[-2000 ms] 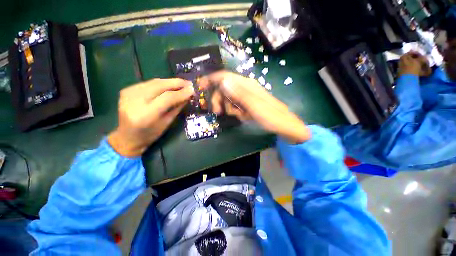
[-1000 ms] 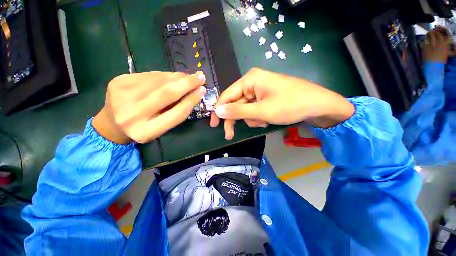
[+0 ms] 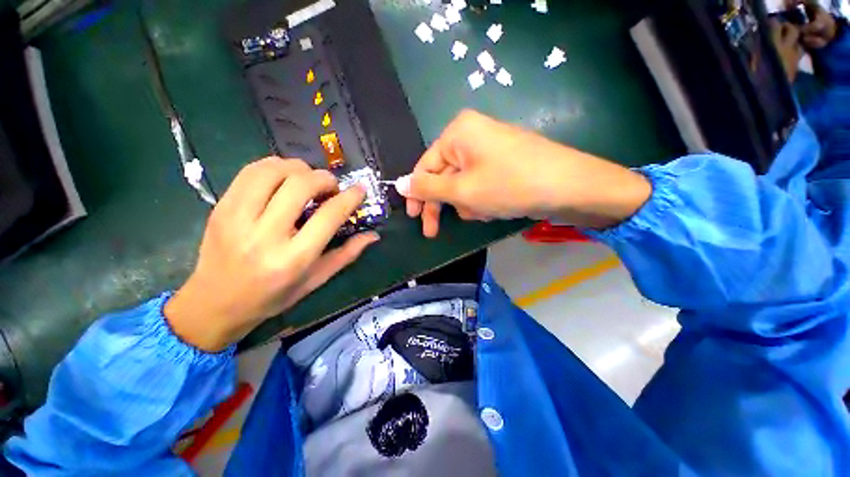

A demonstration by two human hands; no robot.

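An opened phone mid-frame (image 3: 296,101) lies on a black foam pad (image 3: 387,102), with small orange marks and an orange flex cable (image 3: 331,150) along it. Its circuit board (image 3: 371,200) is at the near end. My left hand (image 3: 270,233) rests over the board's left part, fingertips on it, fingers spread; it hides that part. My right hand (image 3: 466,177) is just right of the board, thumb and index finger pinched on a thin pale piece (image 3: 388,183) that points to the board's right edge. What the piece is cannot be told.
Small white pieces (image 3: 486,62) lie scattered right of the pad. A thin strip with a white end (image 3: 193,171) lies left of the phone. Dark pads with white edges stand at far left (image 3: 56,140) and right (image 3: 666,88). Another person's hand (image 3: 788,42) is at top right.
The view has shifted, so the phone sits further left. My left fingers have moved from a pinch to resting on the board. My right hand has drawn slightly right, with the thin piece showing.
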